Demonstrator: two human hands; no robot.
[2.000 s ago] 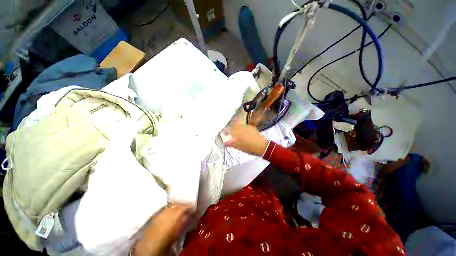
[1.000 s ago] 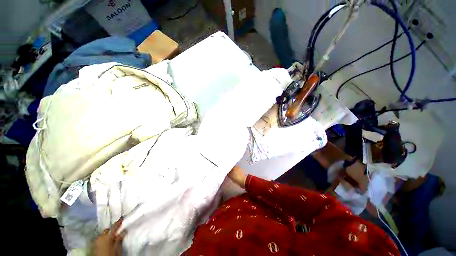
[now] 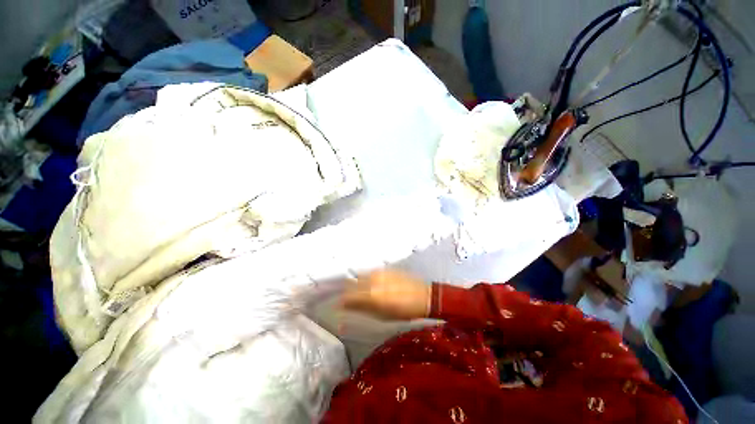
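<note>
A white garment lies across the front of the pressing table and hangs towards me at the lower left. My right hand, blurred, is over the garment near the table's front; whether it grips the cloth cannot be told. My left hand is not visible. The steam iron with its orange-brown handle rests at the table's right end, beside a crumpled cream cloth. A cream padded garment is heaped on the left.
A blue garment lies behind the cream heap, with a tan block beside it. Dark blue hose loops hang at the upper right by the wall. Dark items and papers lie right of the table.
The white garment has spread across the lower left. My right hand has moved left and up over it from the table's front edge. My left hand has gone out of sight. The view has shifted.
</note>
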